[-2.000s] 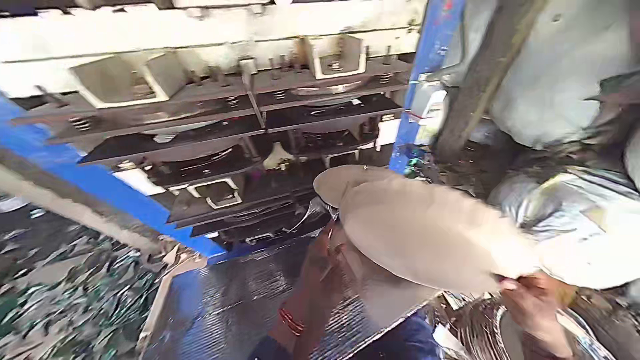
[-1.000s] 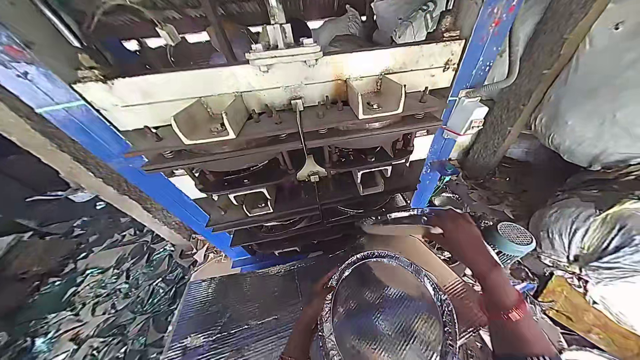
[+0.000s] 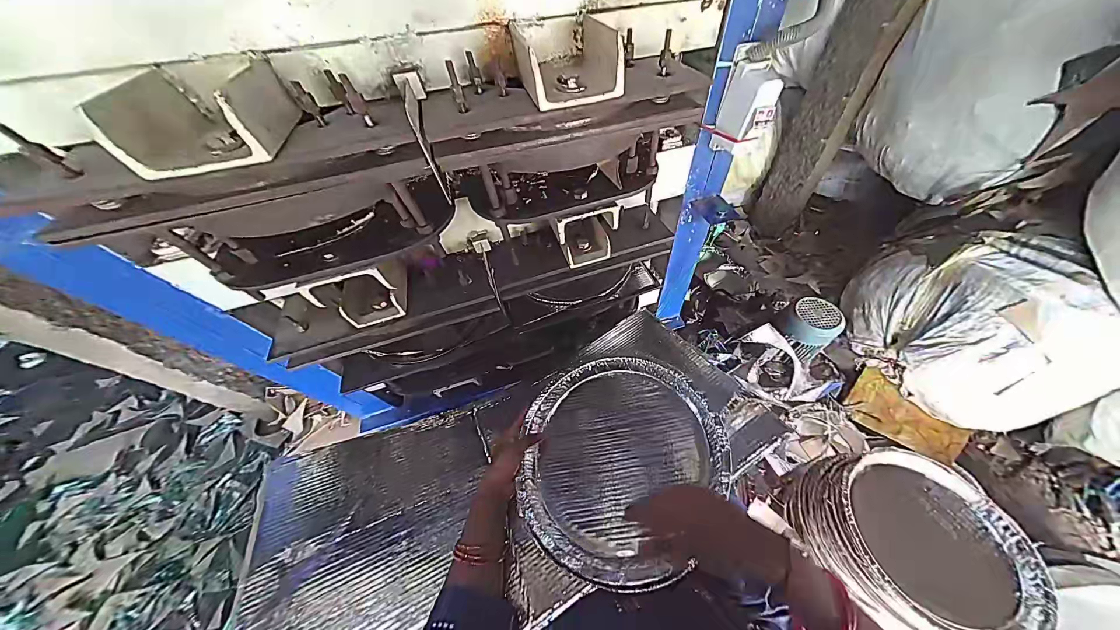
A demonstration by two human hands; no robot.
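A round silver foil plate (image 3: pixel 612 446) with a raised, crinkled rim lies tilted before me at lower centre. My left hand (image 3: pixel 512 451) grips its left edge. My right hand (image 3: pixel 678 521) is over the plate's lower right part, blurred; whether it touches the surface I cannot tell. Right of it leans a stack of similar round plates (image 3: pixel 936 542), the outermost showing a dull brown-grey face. Beyond the plate stands a press with dark metal platens (image 3: pixel 350 184) and round dies, in a blue frame (image 3: pixel 700 184).
A ribbed silver sheet (image 3: pixel 350 534) covers the surface below the press. Scrap cuttings (image 3: pixel 131 516) are heaped at left. On the right are a wooden post (image 3: pixel 822 114), a motor with a round grille (image 3: pixel 815 324), full white sacks (image 3: pixel 989 324) and a switch box (image 3: pixel 751 105) on the frame.
Two seconds ago both hands held flat brownish discs; now the rimmed foil plate is in front of me. Since one second ago, my right hand has come down from the press side to the plate.
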